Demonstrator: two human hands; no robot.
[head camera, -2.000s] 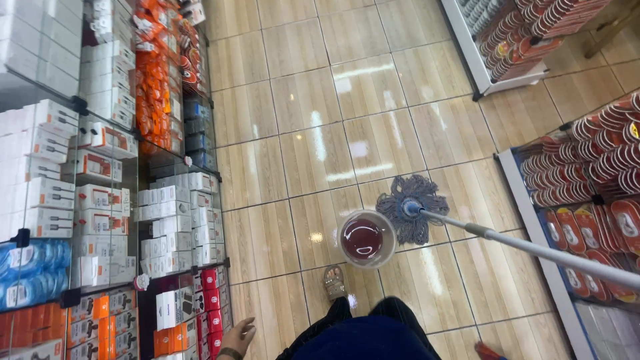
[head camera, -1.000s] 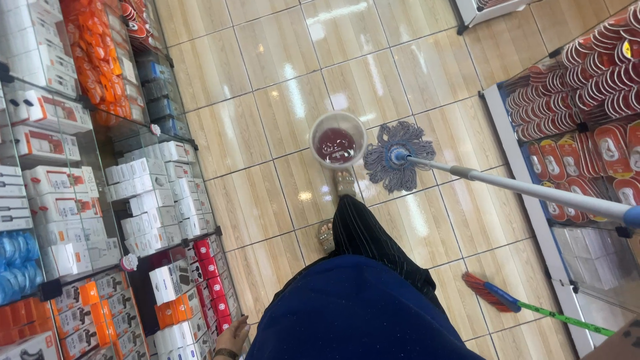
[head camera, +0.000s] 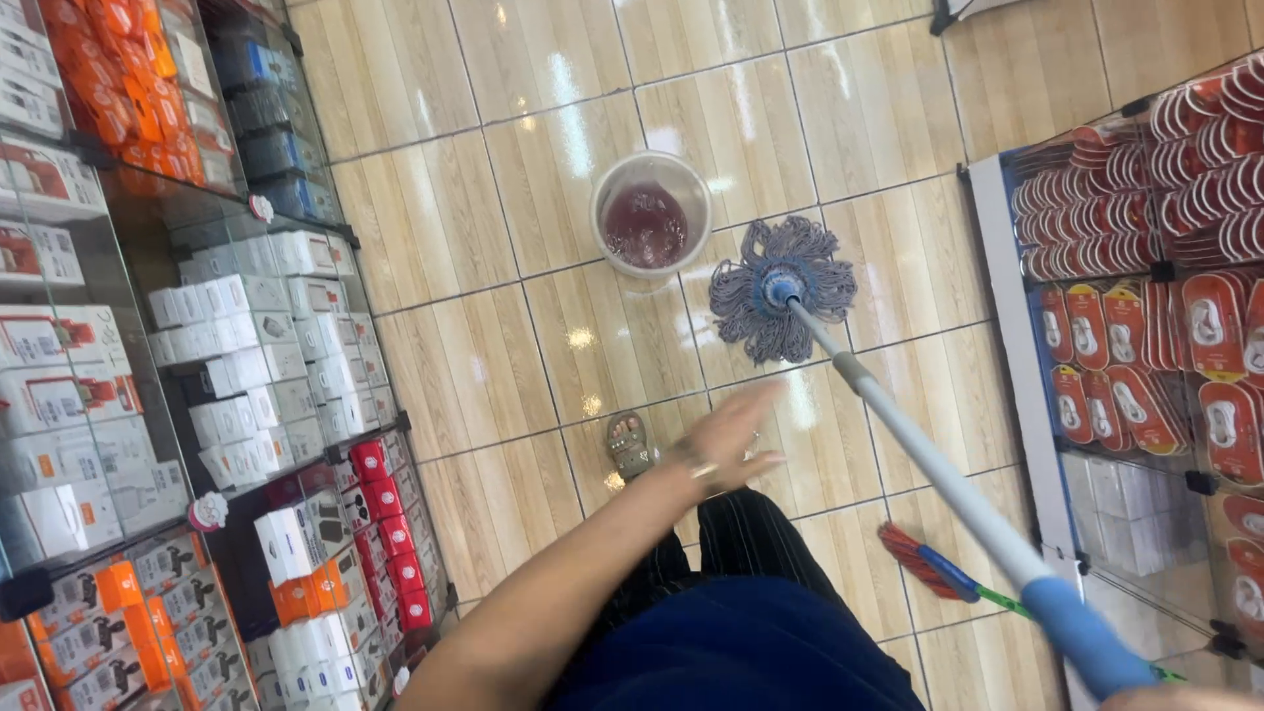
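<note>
My left hand (head camera: 729, 434) reaches out over the floor with its fingers apart and nothing in it, a bracelet at the wrist. At the bottom right corner my right hand (head camera: 1180, 698), mostly cut off by the frame, is at the blue grip of the mop handle (head camera: 948, 464); its fingers cannot be made out. The grey string mop head (head camera: 782, 290) lies spread on the tiles. Close to its left stands a translucent plastic bucket (head camera: 699, 212) holding dark reddish liquid.
Glass shelves (head camera: 276, 484) of boxed goods line the left side. A display case (head camera: 997, 257) with red packs stands on the right. A broom with red bristles (head camera: 913, 558) and a green handle lies by the case. My sandalled foot (head camera: 630, 444) is below the bucket.
My left hand has moved from beside the left shelves to out in front of me, towards the mop handle. The mop head still rests on the floor right of the bucket.
</note>
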